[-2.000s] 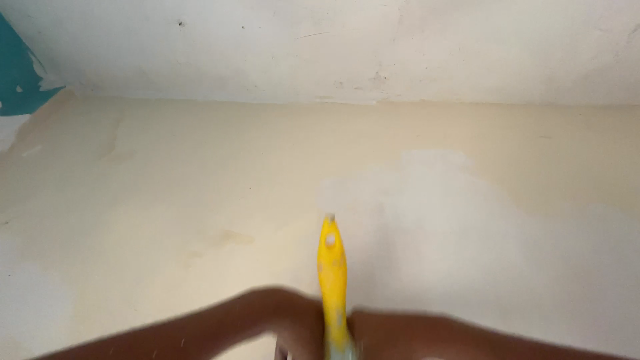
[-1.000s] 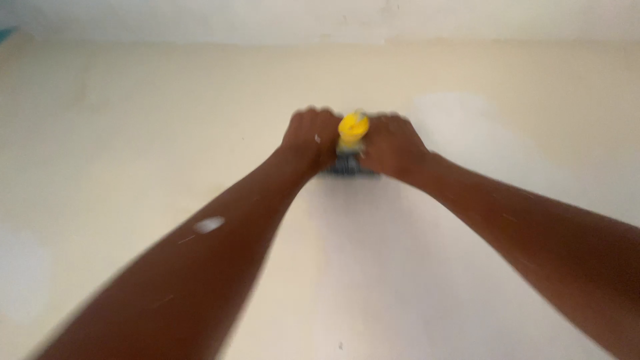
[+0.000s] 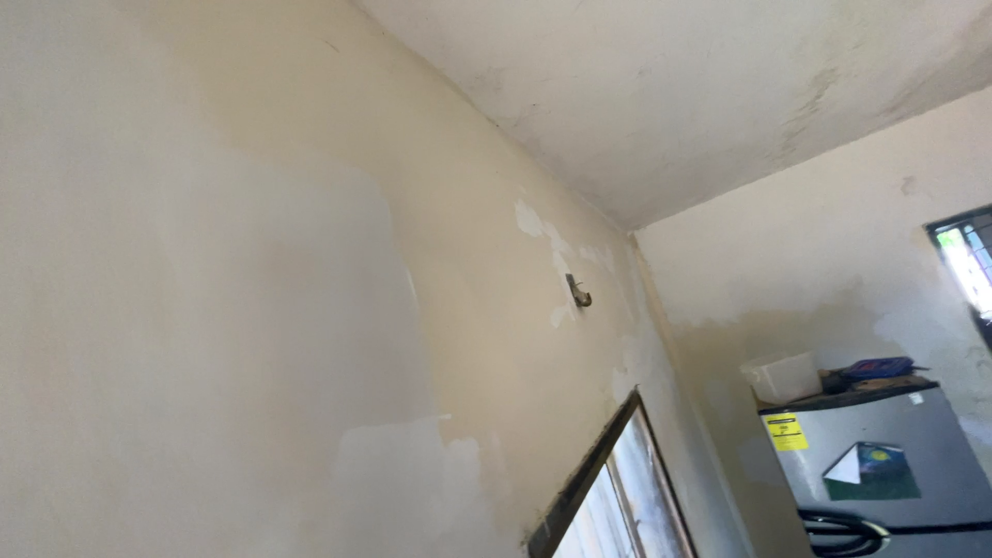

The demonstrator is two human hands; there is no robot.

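Note:
Neither my left hand nor my right hand shows in the head view, and the yellow-handled tool is out of sight too. Filling the left and middle is a wall (image 3: 480, 310) with a beige surface and a large whitish-grey patch (image 3: 310, 294) on it. Smaller white patches (image 3: 529, 219) lie near a metal bracket or hook (image 3: 579, 291) fixed to the wall. The ceiling (image 3: 659, 93) slopes across the upper right, with dark stains.
A dark-framed window or door (image 3: 585, 473) stands at the bottom middle. At the lower right is a grey refrigerator (image 3: 876, 457), topped by a white plastic container (image 3: 783, 377) and a blue item (image 3: 881, 367). A barred window (image 3: 965, 256) is at the right edge.
The view has swung far to the right and tilted. Both hands and the yellow-handled tool, together against the wall one second ago, have left the frame.

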